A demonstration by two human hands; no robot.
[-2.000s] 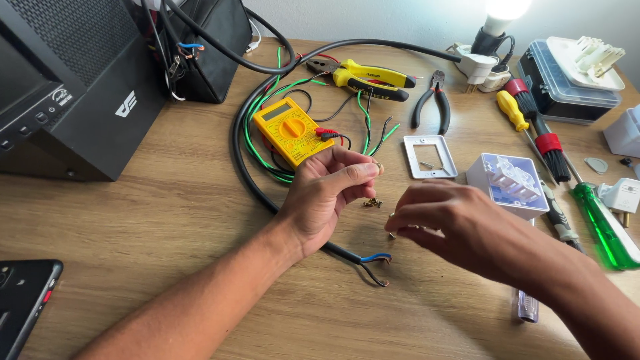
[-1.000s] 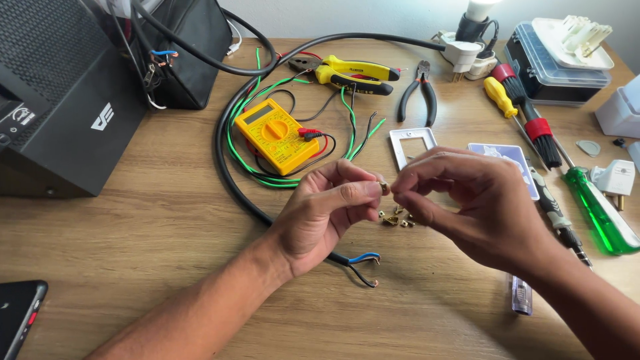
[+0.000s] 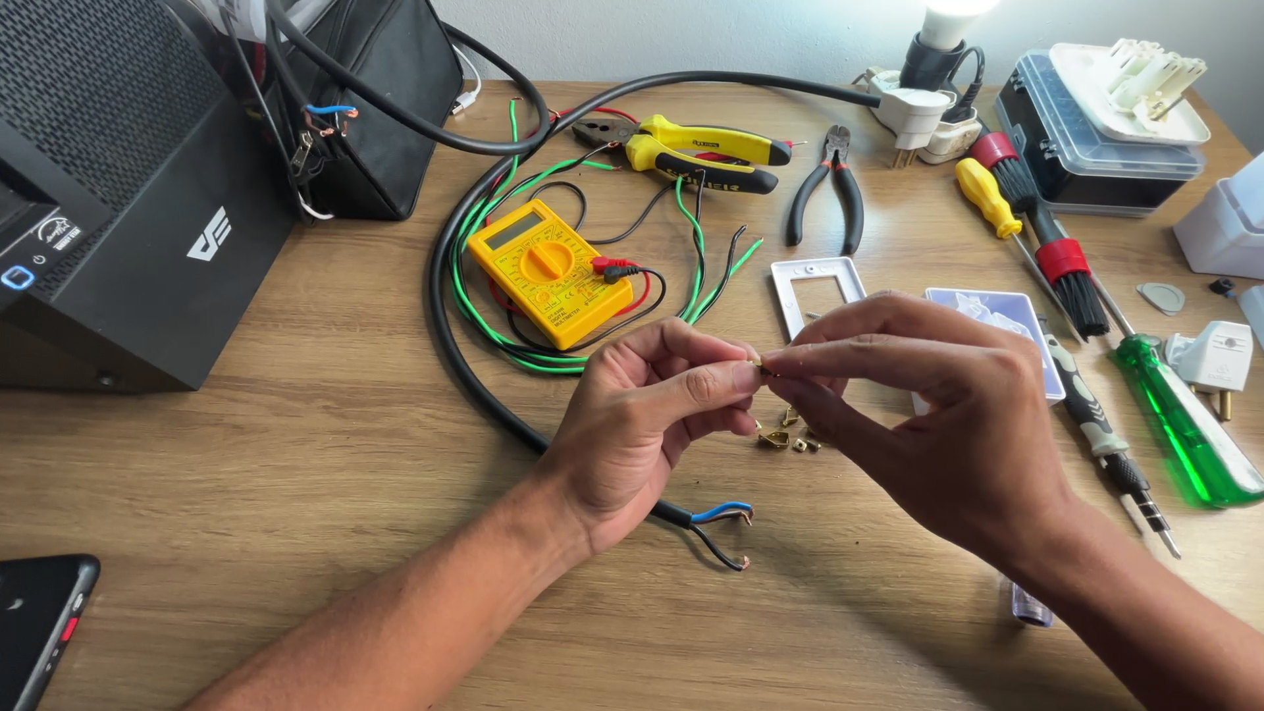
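Note:
Between the fingertips of my left hand (image 3: 642, 415) is a small brass-coloured metal part (image 3: 758, 363), mostly hidden by the fingers. The thumb and fingers of my right hand (image 3: 918, 415) meet it from the other side, touching the same part. Just below the fingertips, several small brass terminal pieces (image 3: 775, 437) and screws lie on the wooden table. A white square frame plate (image 3: 790, 296) lies behind my right hand, partly covered by it. Under my left wrist passes a thick black cable (image 3: 474, 380), whose stripped end shows blue and black wires (image 3: 721, 513).
Behind my hands lie a yellow multimeter (image 3: 543, 272), yellow-black pliers (image 3: 691, 153) and cutters (image 3: 839, 193). At right are a white-purple box (image 3: 1047, 365), a green-handled screwdriver (image 3: 1185, 425), a brush (image 3: 1066, 276) and a plug (image 3: 1213, 355). A computer case (image 3: 148, 257) and phone (image 3: 39, 612) are at left.
My right hand was lower and apart from my left two seconds ago; its fingertips now meet those of my left hand at the small part.

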